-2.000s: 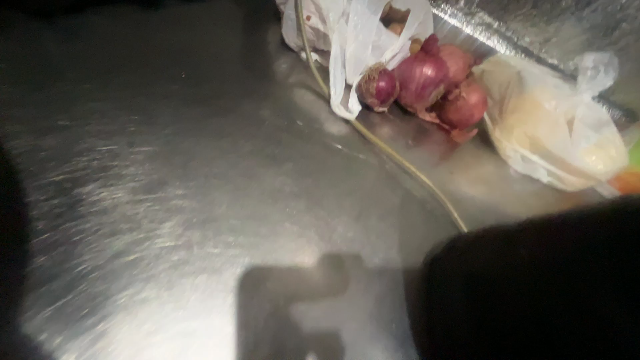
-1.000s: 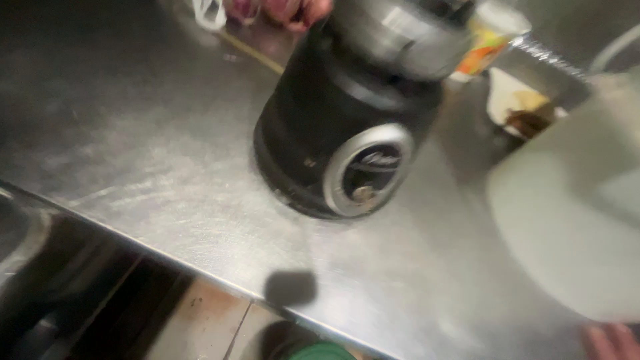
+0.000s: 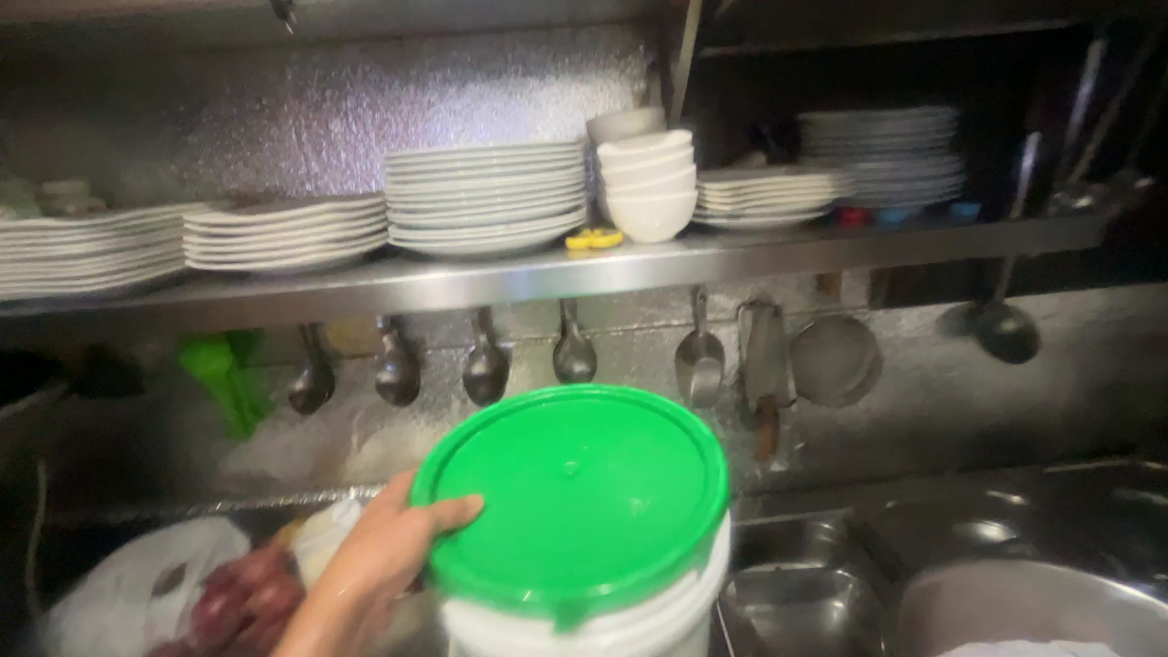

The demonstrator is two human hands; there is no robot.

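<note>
A white plastic bucket [image 3: 584,634] with a green plastic lid [image 3: 575,493] stands out at the lower middle. At the lid's left edge is my left hand [image 3: 383,547], its thumb over the top and its fingers around the rim. The lid lies on the bucket's mouth; whether it is pressed down I cannot tell. Left of the hand are red onions [image 3: 242,598] and a white plastic bag [image 3: 151,584]. My right hand is not in view.
A metal shelf [image 3: 511,281] holds stacked white plates [image 3: 484,196] and bowls [image 3: 650,187]. Below it hang ladles [image 3: 485,365], a scoop [image 3: 701,365], a strainer [image 3: 835,360] and green tongs or a similar tool [image 3: 224,379]. Metal pans [image 3: 803,602] and a large pot [image 3: 1031,593] are at right.
The view has swung up to the shelf and wall. My left hand is now on the green lid of the bucket. The black blender base seen one second ago is out of view.
</note>
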